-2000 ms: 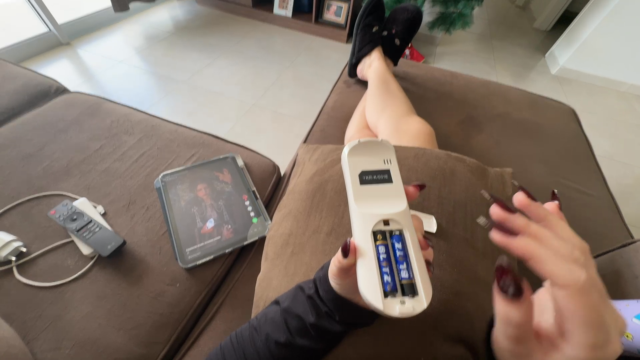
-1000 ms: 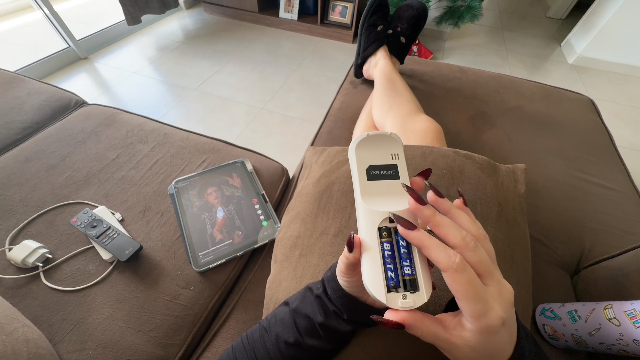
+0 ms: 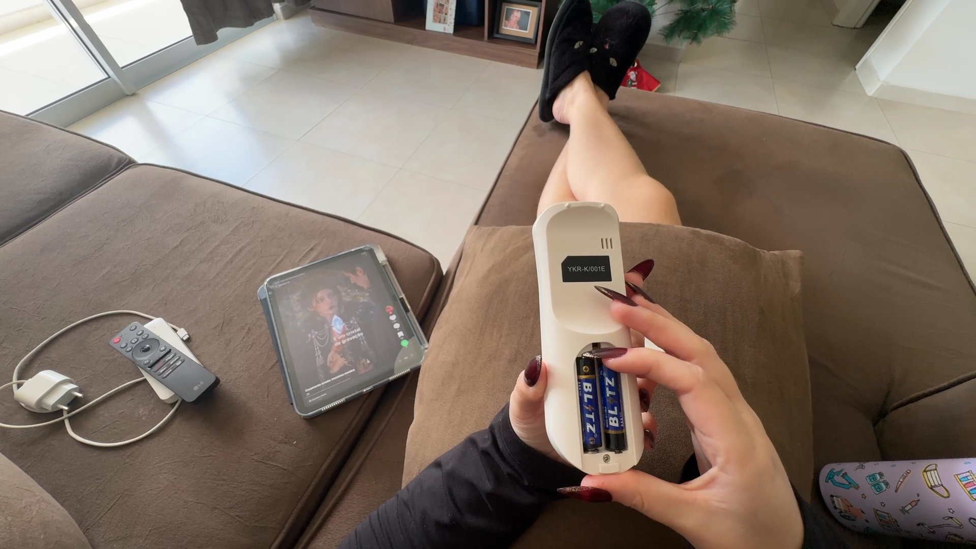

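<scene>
My left hand grips a white remote control from behind, its back facing me and its battery compartment uncovered. Two blue and black batteries lie side by side in the compartment. My right hand touches the remote, with the thumb at its bottom end and a fingertip over the top of the batteries. Other fingers of that hand reach along the remote's right edge. A bit of a white piece shows behind the remote on the right; most of it is hidden. A brown cushion lies beneath both hands.
On the brown sofa at left lie a tablet in a case, a dark remote over a white device, and a charger with its cable. A patterned lilac cylindrical thing is at lower right. Crossed legs extend ahead.
My right hand, apart from the remote two seconds ago, has moved left onto it. The batteries remain in the compartment, and my left hand still holds the remote.
</scene>
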